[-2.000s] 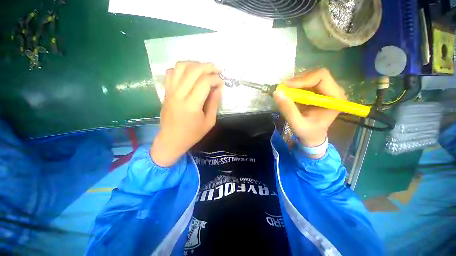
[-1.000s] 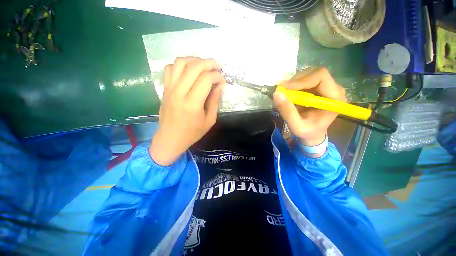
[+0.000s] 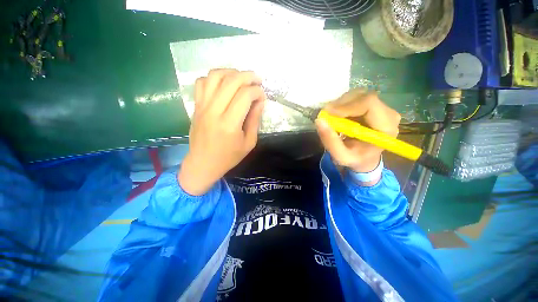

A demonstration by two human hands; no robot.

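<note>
My right hand (image 3: 360, 130) grips the yellow soldering iron (image 3: 377, 139) like a pen, its thin metal tip pointing up and left to my left fingertips. My left hand (image 3: 224, 121) is over the pale work pad (image 3: 307, 65), fingertips pinched together on a tiny workpiece (image 3: 263, 88) that is mostly hidden by the fingers and glare. Whether the iron tip touches it cannot be told. The pad shines strongly in its middle.
A white strip (image 3: 194, 10) and a fan guard (image 3: 330, 7) lie beyond the pad. A tip cleaner pot (image 3: 377, 32), blue soldering station (image 3: 472, 44) and clear trays (image 3: 488, 149) are right. Small assemblies (image 3: 36, 41) lie far left. A person's blue sleeve (image 3: 65, 206) shows left.
My right hand has shifted slightly left, and the iron has tilted, its handle end lower and nearer me. My left hand has hardly moved.
</note>
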